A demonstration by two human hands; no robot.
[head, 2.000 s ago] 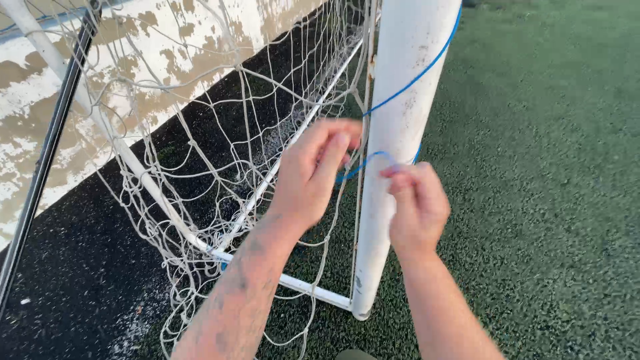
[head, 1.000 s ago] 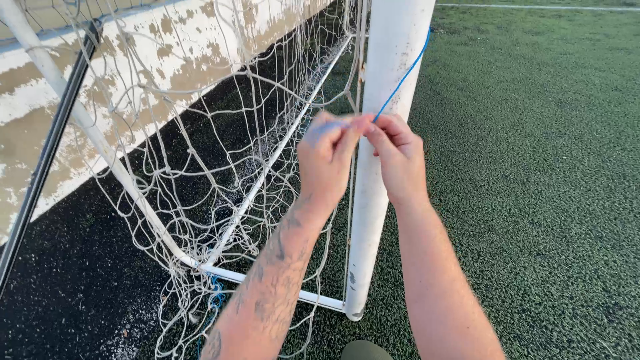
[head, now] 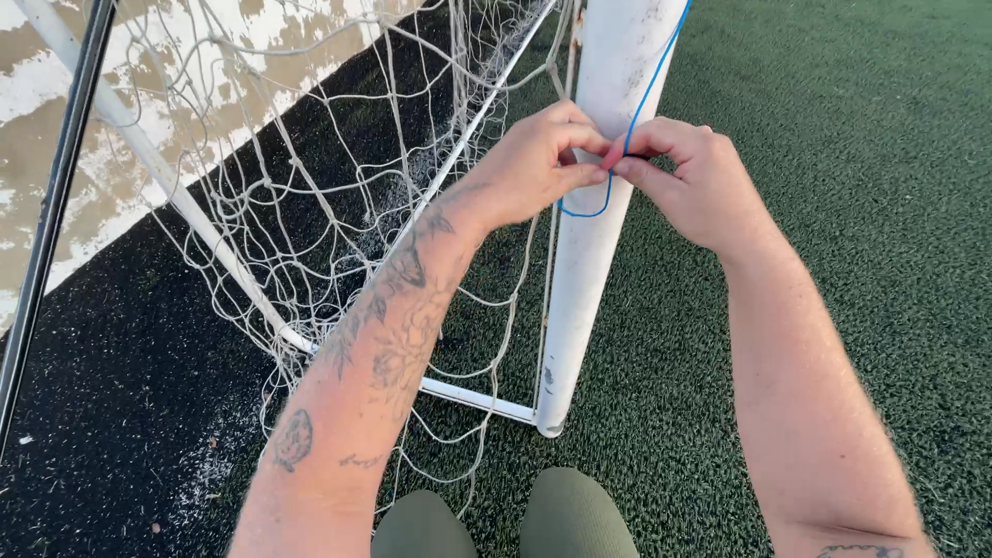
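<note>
Against the white goalpost (head: 590, 256), my left hand (head: 546, 159) and my right hand (head: 686, 178) meet at the fingertips and pinch a thin blue cord (head: 647, 93). The cord runs down the post's right side to the pinched fingers. Below them it makes a small loop across the front of the post and passes out of sight at its left edge. My fingers hide the part of the cord between them. A white goal net (head: 325, 101) hangs to the left of the post, near a rope running along it.
A white base bar (head: 477, 399) joins the post's foot. A slanted white frame tube (head: 194, 217) and a black pole (head: 50, 209) stand at left before a wall with peeling paint (head: 35, 101). Green artificial turf (head: 852, 155) lies at right, my knees (head: 577, 515) at bottom.
Two seconds ago my hands were apart at the post; now their fingertips meet on the cord. A small cord loop now shows beneath my fingers.
</note>
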